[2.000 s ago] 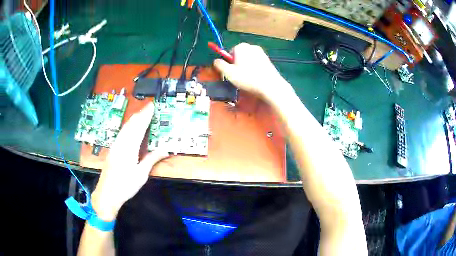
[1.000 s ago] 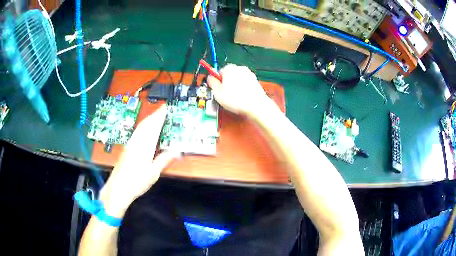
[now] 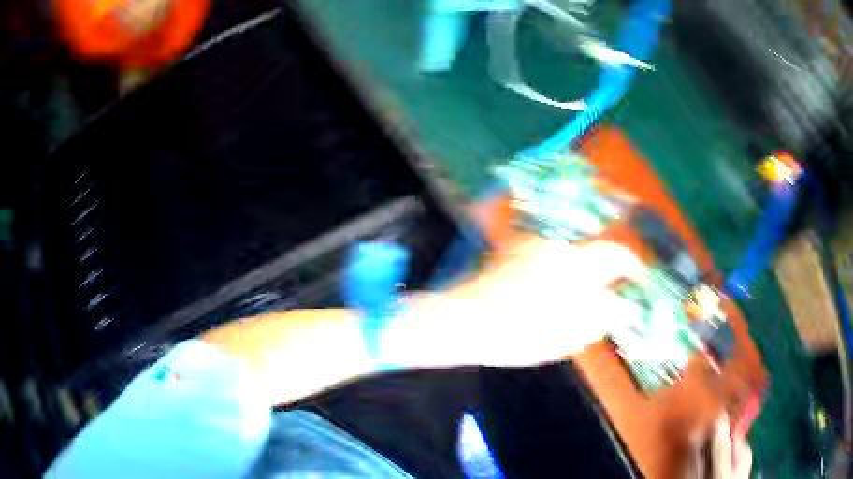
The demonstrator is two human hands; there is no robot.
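The view is strongly blurred and tilted. My left hand (image 3: 571, 295) lies at the near edge of a green-white circuit board (image 3: 655, 327) on the orange-brown base board (image 3: 608, 398); whether its fingers grip the board cannot be told. A second circuit board (image 3: 561, 196) lies beyond my left hand on the base board. The black connector block (image 3: 659, 236) runs along the boards' far side. My right hand (image 3: 725, 454) is cut off at the bottom edge, with the red-handled tool (image 3: 748, 412) at its fingers. A light-blue strap (image 3: 376, 281) is on my left wrist.
A large black ribbed tray or rack (image 3: 224, 178) fills the left. A blue coiled cord (image 3: 585, 122) and a white cable (image 3: 538, 94) cross the green bench (image 3: 412, 103). Blue cable (image 3: 762, 243) with a yellow-orange plug end runs at right. An orange round thing is top left.
The view has swung left and tilted, bringing in the black rack. The fixture now shows at the right, and my right hand has slipped mostly out of the bottom edge. The right-hand board and remote have left view.
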